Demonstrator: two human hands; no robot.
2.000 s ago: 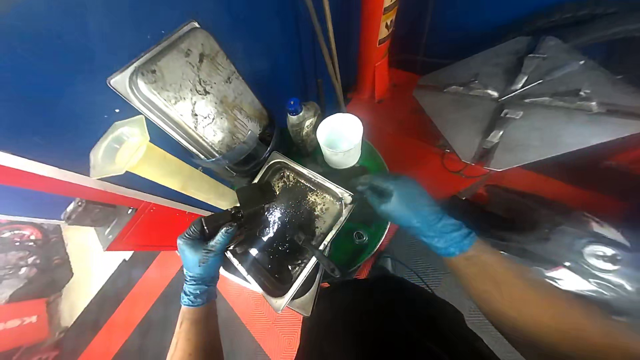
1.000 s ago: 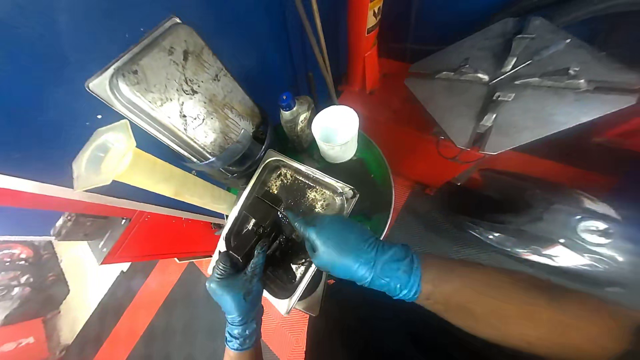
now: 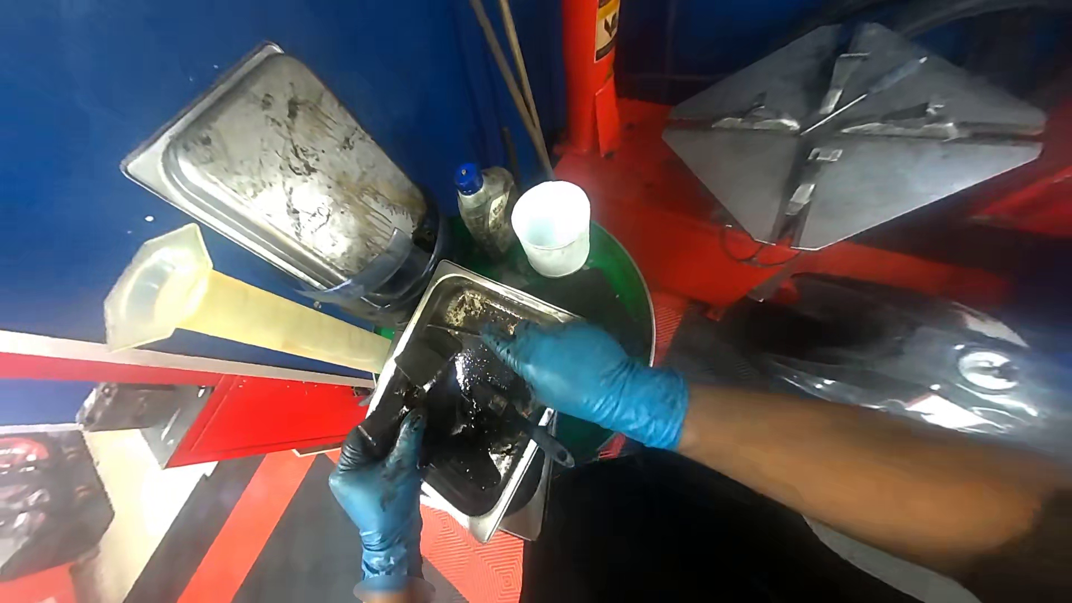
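Note:
A rectangular stainless-steel pan [image 3: 511, 295] with dark, wet grime inside rests on a green drum [image 3: 634, 289]. At its left side my left hand [image 3: 381, 481], in a stained blue glove, grips a dark, oily part [image 3: 427, 356] that reaches over the pan. My right hand [image 3: 586, 373], also gloved in blue, is over the pan's right side, fingers pointing at the dark part; a thin dark strip shows near its fingertips, and what it holds is unclear. A dark handle [image 3: 548, 442] of some tool lies across the pan's lower right rim.
A white plastic tub [image 3: 553, 230] and a blue-capped bottle [image 3: 486, 209] stand behind the pan. To the left are a stained, upturned metal pan [image 3: 293, 167] and a yellowish plastic measuring cylinder [image 3: 276, 322]. A red post [image 3: 590, 84] and metal plates [image 3: 879, 184] stand farther back; motorcycle bodywork [image 3: 921, 360] is at right.
Two seconds ago my right hand was beyond the pan's right edge; it moved in over the pan. Since one second ago, the hands have drawn slightly apart, exposing more of the dark part.

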